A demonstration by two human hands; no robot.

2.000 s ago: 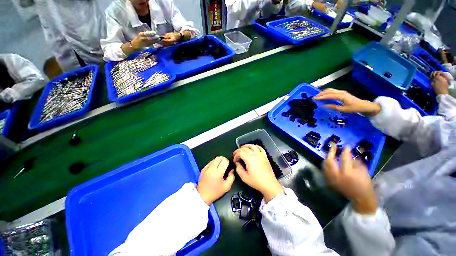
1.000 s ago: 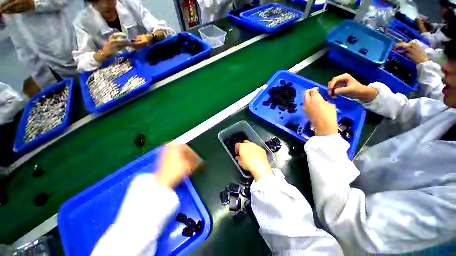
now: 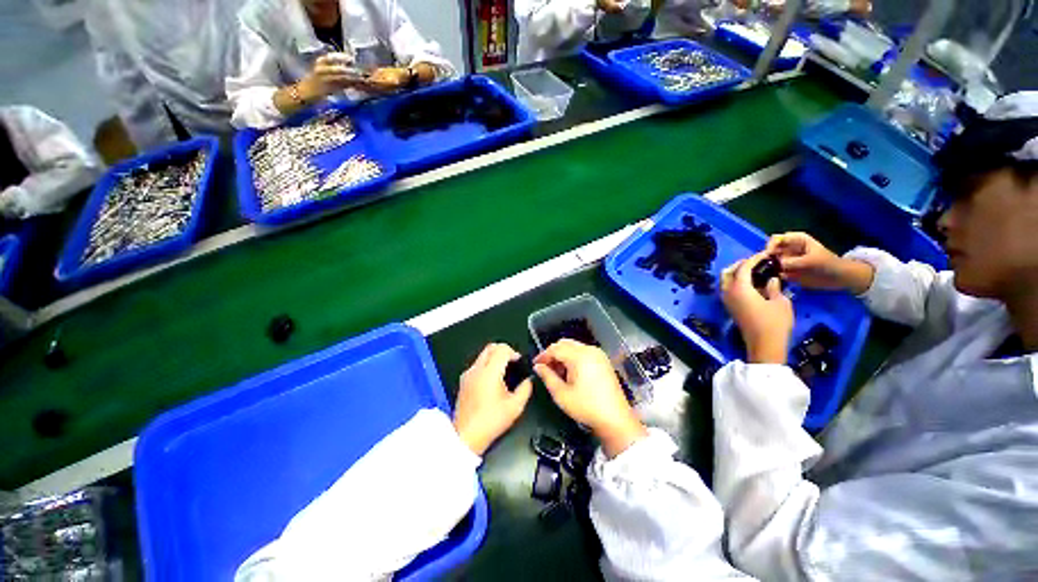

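Observation:
My left hand (image 3: 489, 398) holds a small black housing (image 3: 518, 372) between thumb and fingers, just left of the parts box. My right hand (image 3: 586, 392) is beside it, its thumb and fingertips pinched together near the housing; whether a small part is between them cannot be seen. The clear parts box (image 3: 578, 310) holds small black inserts (image 3: 566, 332) and lies partly under my right hand. Several glossy black housings (image 3: 549, 477) lie on the dark bench below my hands. The blue work tray (image 3: 296, 421) is at the left, partly covered by my left sleeve.
A neighbour (image 3: 945, 432) at the right holds a black part over a blue tray (image 3: 746, 233) of black parts. A green belt (image 3: 455, 239) carries several dark parts. Across it are trays of silver-white pieces (image 3: 148, 216) and another worker. Packaged boards (image 3: 57, 540) lie at lower left.
My left hand has come back from over the work tray and now holds a housing. My right hand has risen out of the parts box toward it. The neighbour's hands have come together.

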